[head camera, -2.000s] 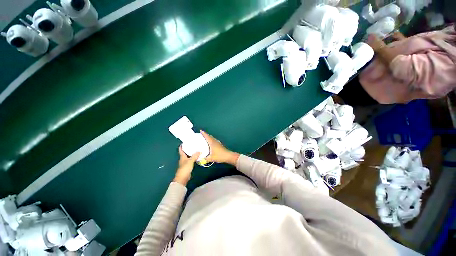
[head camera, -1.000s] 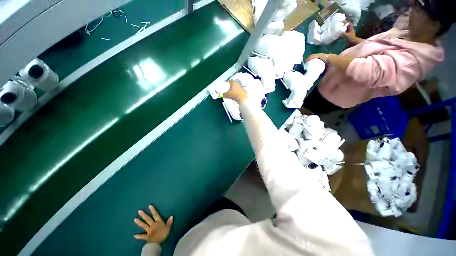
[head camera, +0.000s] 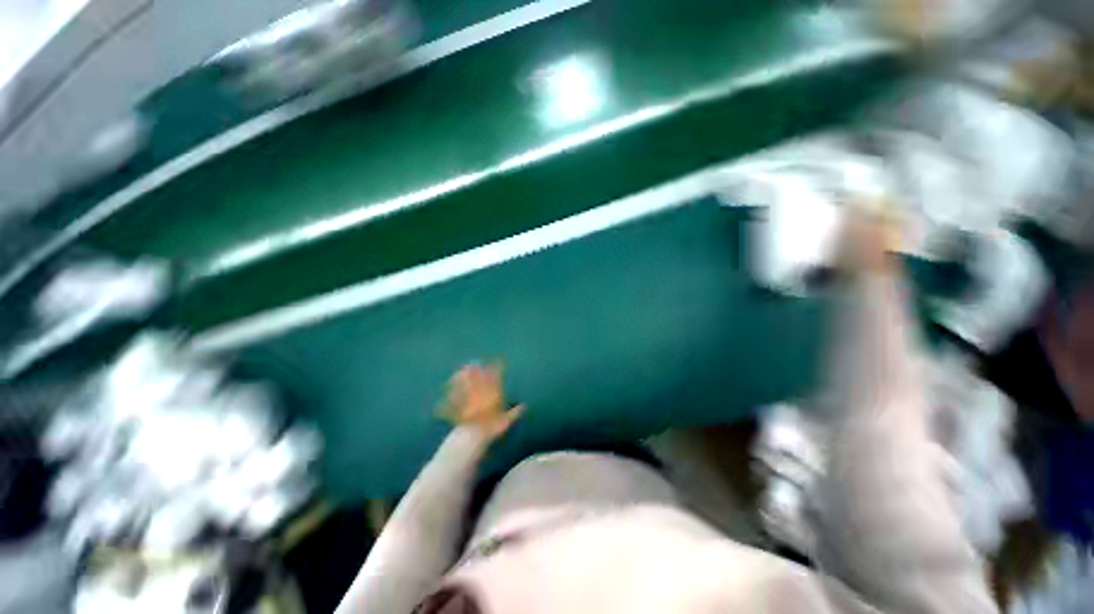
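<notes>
The frame is strongly blurred. My left hand (head camera: 480, 398) rests over the green bench (head camera: 576, 324) near its front edge, fingers apart and empty. My right hand (head camera: 866, 234) is stretched out to the right end of the bench, among white security cameras (head camera: 798, 234). It overlaps or touches them, but the blur hides whether its fingers hold one. Individual lenses and brackets cannot be made out in this group.
A heap of white cameras (head camera: 180, 456) lies at the left. More white cameras (head camera: 786, 468) sit below the bench at the right. The shiny green conveyor (head camera: 420, 204) runs along the far side behind a pale edge strip (head camera: 516, 248). A pink sleeve (head camera: 1074, 336) shows at the right rim.
The view has swung left, bringing back the left heap. My right hand went from the camera held two seconds ago to the group at the right. My left hand came off that camera and opened.
</notes>
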